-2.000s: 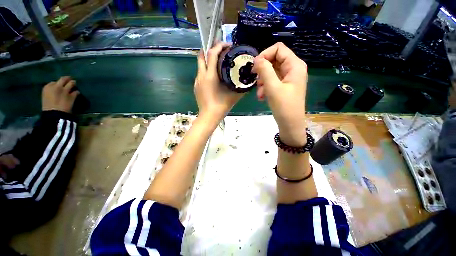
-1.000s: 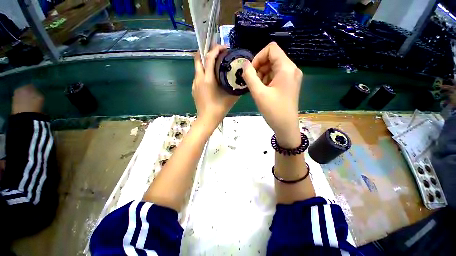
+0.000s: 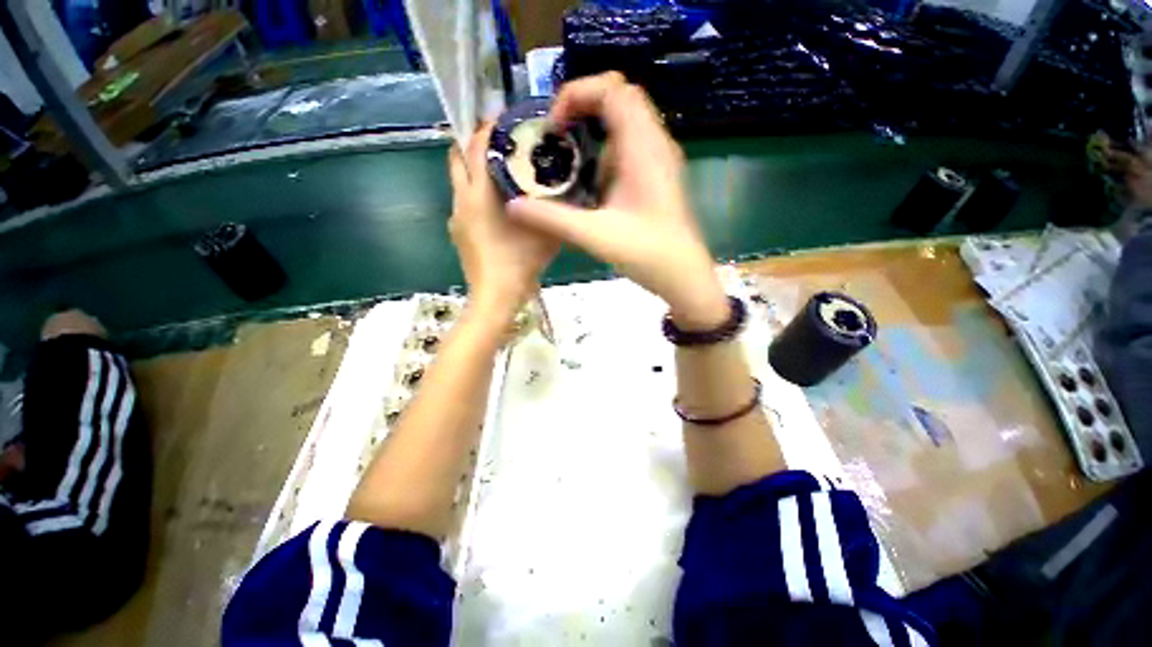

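Observation:
A black cylindrical housing [image 3: 499,162] is held up over the belt's near side, its open end facing me. A cream insert ring [image 3: 532,173] with a dark centre sits in that end. My left hand [image 3: 490,240] holds the housing from the left and below, with a white blister tray [image 3: 452,57] upright beside it. My right hand [image 3: 644,209] is curled around the housing's right side, thumb at the lower rim and fingers at the upper rim. The right hand is slightly blurred.
Another black housing stands tilted in view [image 3: 821,339] on the bench at right. A green conveyor belt [image 3: 379,228] carries several housings. White pocketed trays lie at left [image 3: 411,367] and far right [image 3: 1093,411]. A neighbour's striped sleeve [image 3: 95,430] is at left.
The held housing and both hands have shifted left and slightly up in view. My right hand has gone from pinching at the insert to spanning the housing's rim. The neighbour's hand has drawn back from the belt.

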